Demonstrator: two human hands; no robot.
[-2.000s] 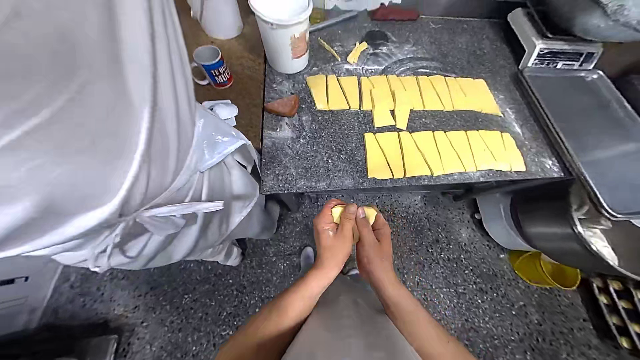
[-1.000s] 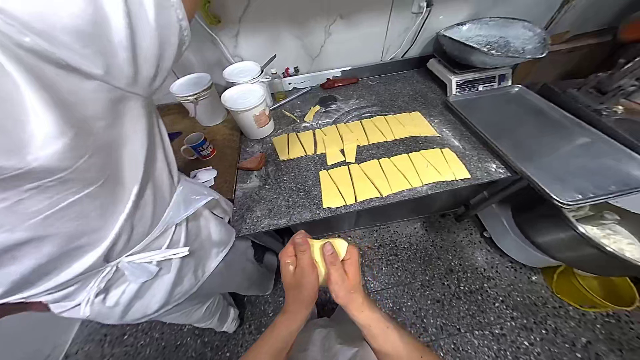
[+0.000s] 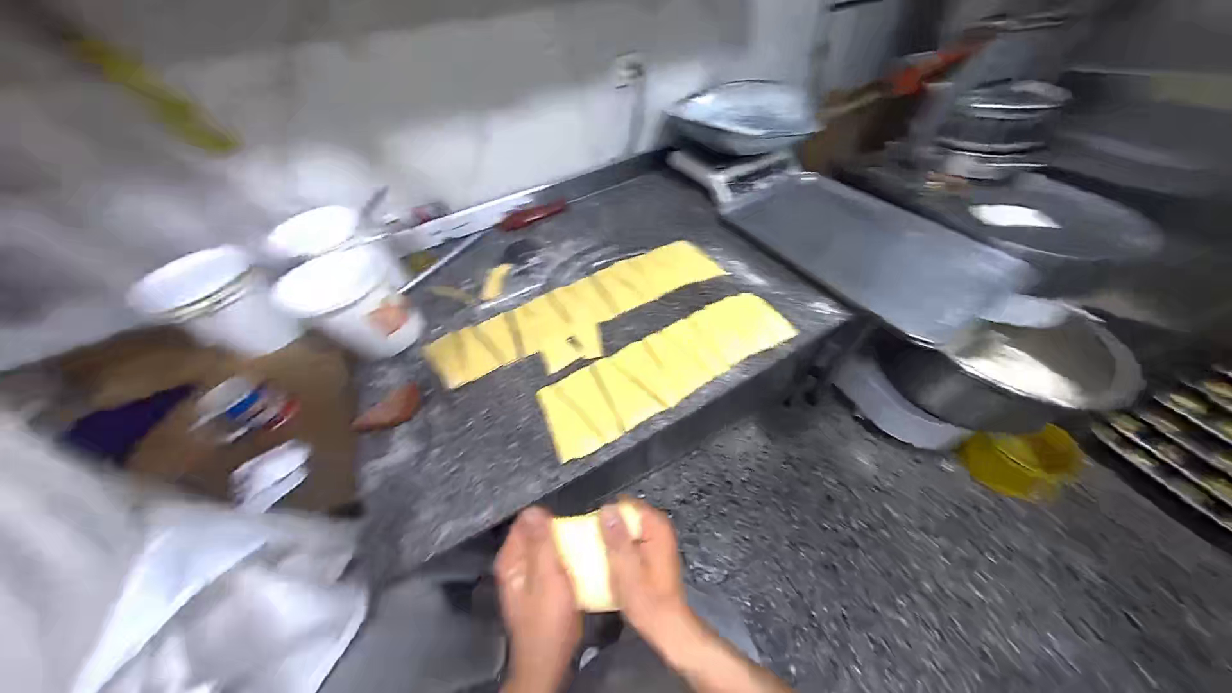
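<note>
A yellow piece of dough point(image 3: 584, 563) is stretched between my hands, just off the front edge of the counter. My left hand point(image 3: 541, 577) grips its left side, and my right hand point(image 3: 640, 568) grips its right side. Beyond them, two rows of cut dough strips lie on the dark stone counter point(image 3: 462, 491): a front row point(image 3: 664, 371) and a back row point(image 3: 577, 308). One or more strips stick out of the back row toward the front one. The view is blurred, so the fingertips are indistinct.
White buckets point(image 3: 351, 298), a mug point(image 3: 245, 409) and a reddish-brown lump point(image 3: 388, 408) are at the left. A person in white point(image 3: 192, 597) stands beside me. A metal tray point(image 3: 876, 250) adjoins a scale point(image 3: 736, 178) bearing a bowl point(image 3: 743, 117). A large mixing bowl point(image 3: 1049, 371) stands lower right.
The view has swung strongly, now showing more wall and the right side. The dough between my hands shows as a wider piece than two seconds ago. The rows on the counter look unchanged.
</note>
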